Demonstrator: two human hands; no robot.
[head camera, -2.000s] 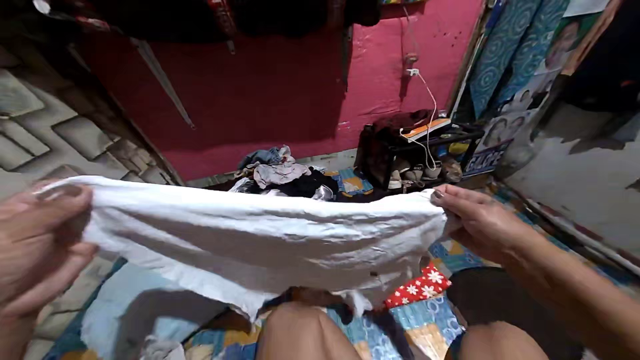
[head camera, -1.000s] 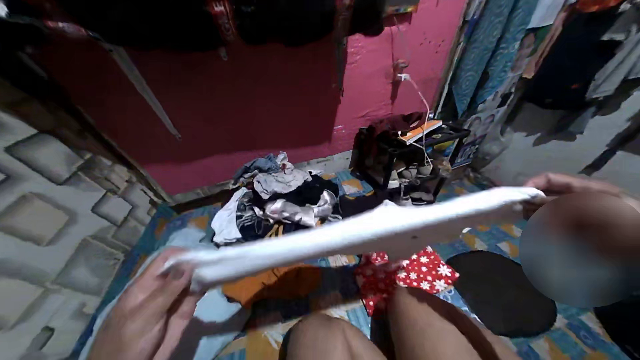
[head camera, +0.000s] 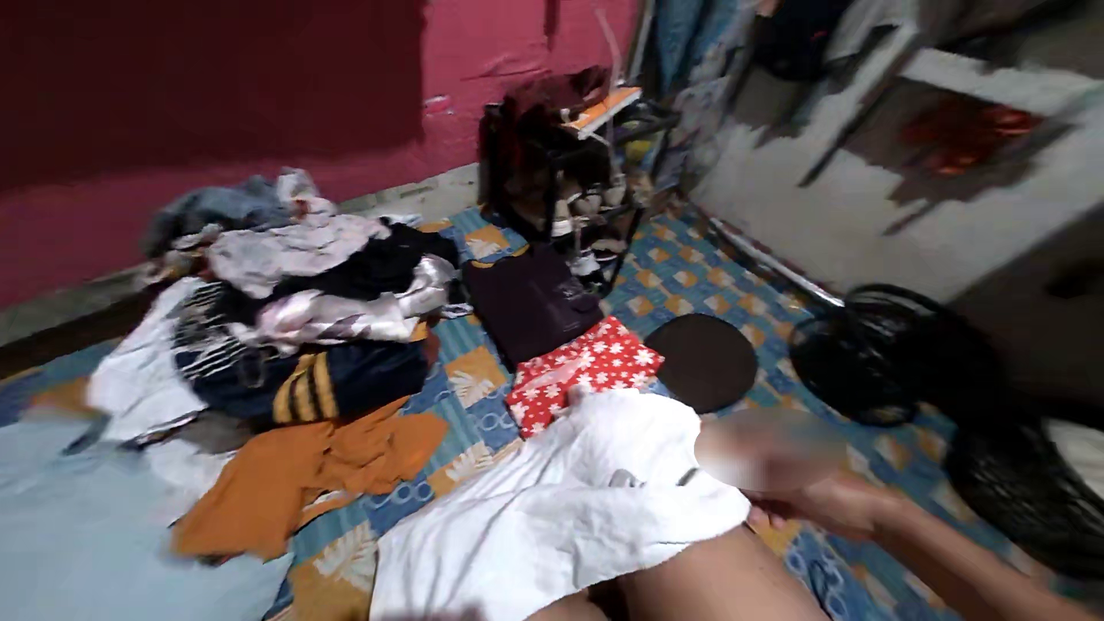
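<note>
A white cloth garment (head camera: 561, 517) lies spread over my lap and thigh. My right hand (head camera: 776, 474) is at its right edge, partly blurred, with the fingers closed on the cloth's edge. Only a blurred bit of my left hand (head camera: 448, 612) shows at the bottom edge, against the lower part of the white garment; its grip is hidden. Just beyond the cloth lies a red floral cloth (head camera: 586, 371), and behind that a dark folded garment (head camera: 530, 302).
A heap of mixed clothes (head camera: 319, 276) lies at left, with an orange garment (head camera: 319, 474) in front. A pale blue cloth (head camera: 112, 535) covers the lower left. A dark round mat (head camera: 703, 362), a black fan-like object (head camera: 897, 354) and a shoe rack (head camera: 561, 181) stand or lie beyond.
The white garment, earlier stretched between both hands in the air, is now down over my lap. My left hand has dropped almost out of view. The view has turned and moved closer to the floor.
</note>
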